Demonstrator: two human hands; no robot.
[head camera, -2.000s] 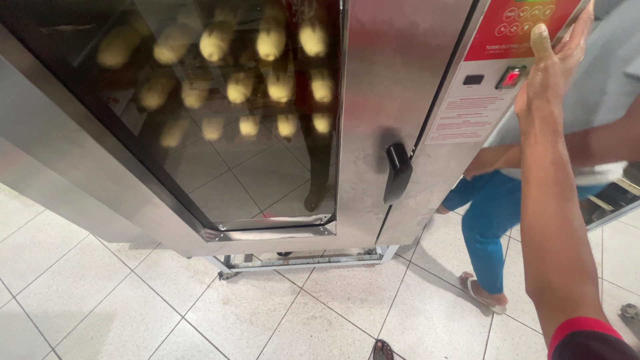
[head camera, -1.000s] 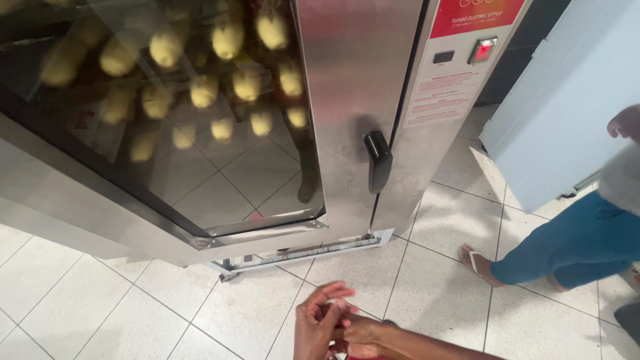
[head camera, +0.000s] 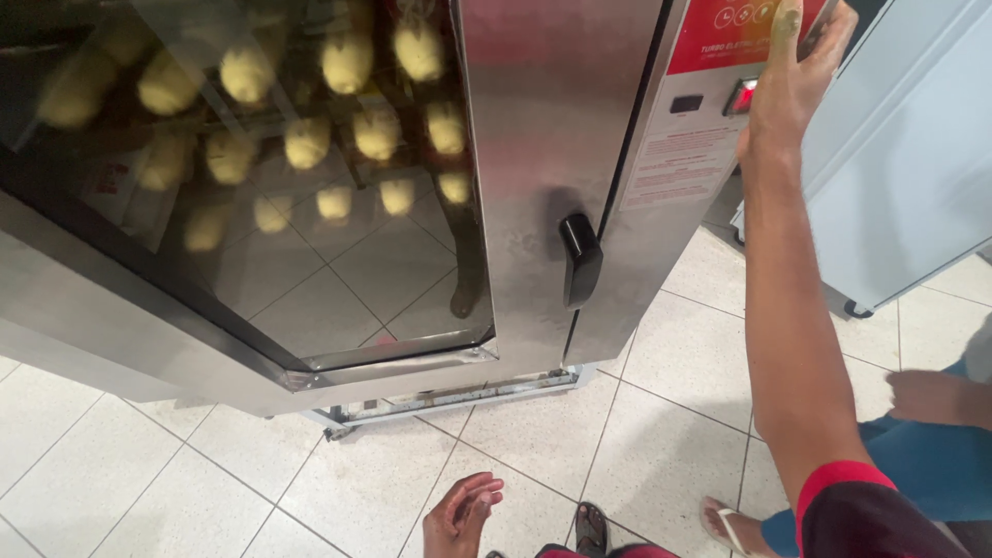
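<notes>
My right hand (head camera: 794, 85) rests on the right edge of the red control panel (head camera: 717, 39) of a stainless steel oven, thumb on its face and fingers around the edge. Just left of the wrist is a lit red switch (head camera: 742, 98). My left hand (head camera: 461, 513) hangs in the air at the bottom, fingers loosely curled, nothing in it. Between the hands, the black door handle (head camera: 580, 261) is touched by neither. Behind the closed door's glass (head camera: 310, 287), several pale dough pieces (head camera: 375, 133) sit in rows.
The oven stands on a wheeled metal frame (head camera: 465, 401) over a tiled floor. At right is a white cabinet on casters (head camera: 907, 155). Another person in blue trousers (head camera: 922, 465) and a flip-flop stands close at the lower right, a hand (head camera: 934, 395) near my right arm.
A second ago my hands were together low in front of the oven; now my right hand is up at the panel, as it was earlier. The other person has moved closer since a second ago.
</notes>
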